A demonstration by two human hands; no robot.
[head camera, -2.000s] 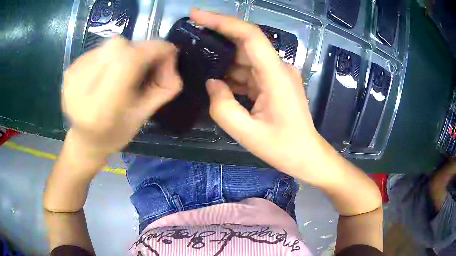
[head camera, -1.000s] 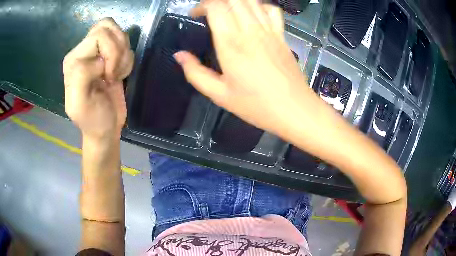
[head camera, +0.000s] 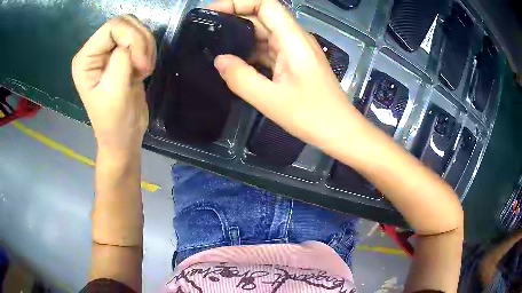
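Note:
A black phone case (head camera: 200,86) shows at the left end of the clear blister tray (head camera: 358,48). My right hand (head camera: 286,74) holds its upper right part, thumb on the near face and fingers at the top edge. Whether the case is clear of its pocket cannot be told. My left hand (head camera: 117,63) is curled closed left of the case, beside the tray; whether something small is inside the fingers is hidden. Other black cases lie in the tray pockets, one with a camera area (head camera: 384,94) in view.
The tray lies on a dark green belt-like bench (head camera: 43,74). Red parts (head camera: 400,237) show under its near edge. The grey floor (head camera: 51,183) has a yellow line. Part of a person (head camera: 498,260) shows at the lower right.
Since two seconds ago my left hand has moved off the case to the left. The tray shows further right and lower cases came into view. My right hand went over the left pocket and now grips a case.

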